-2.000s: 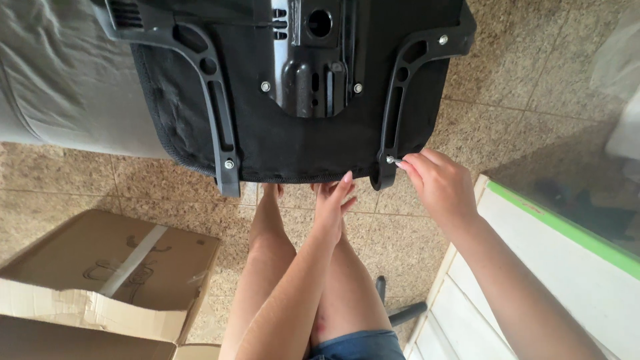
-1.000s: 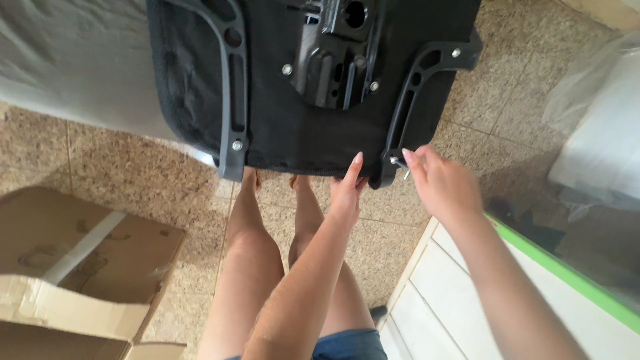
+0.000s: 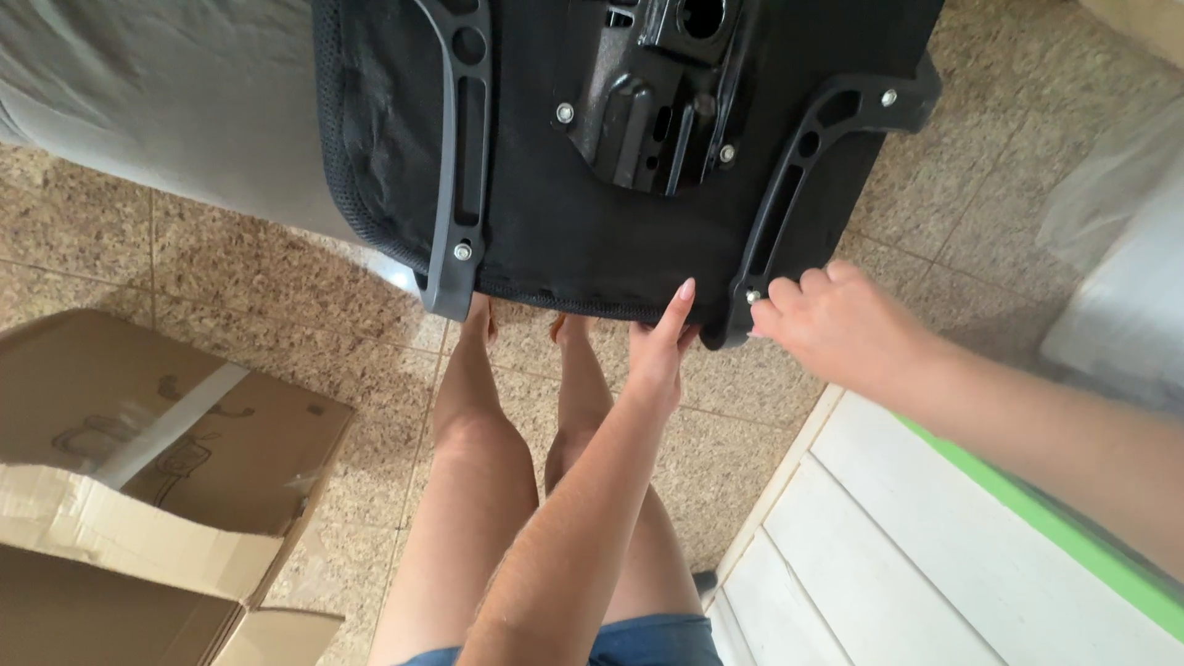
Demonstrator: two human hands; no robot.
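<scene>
A black chair seat (image 3: 592,250) lies with its underside facing me, a black metal mechanism plate (image 3: 638,102) bolted at its middle. Black plastic armrest brackets run along both sides, the left one (image 3: 453,157) and the right one (image 3: 782,194), each with bolts. My left hand (image 3: 661,347) grips the seat's near edge, thumb on the underside and fingers beneath. At the lower bolt (image 3: 753,297) of the right bracket are the bent fingers of my right hand (image 3: 819,314); any small tool in them is hidden now.
An opened cardboard box (image 3: 176,416) stands on the tiled floor at the lower left. A grey upholstered surface (image 3: 185,111) adjoins the seat on the left. White furniture with a green edge (image 3: 1045,518) is at the lower right, and translucent plastic (image 3: 1119,203) lies at the right.
My left hand, whose fingers were spread near the seat edge two seconds ago, now holds that edge. My right hand stays at the same bolt, its fingers turned; a thin metal piece showed there earlier.
</scene>
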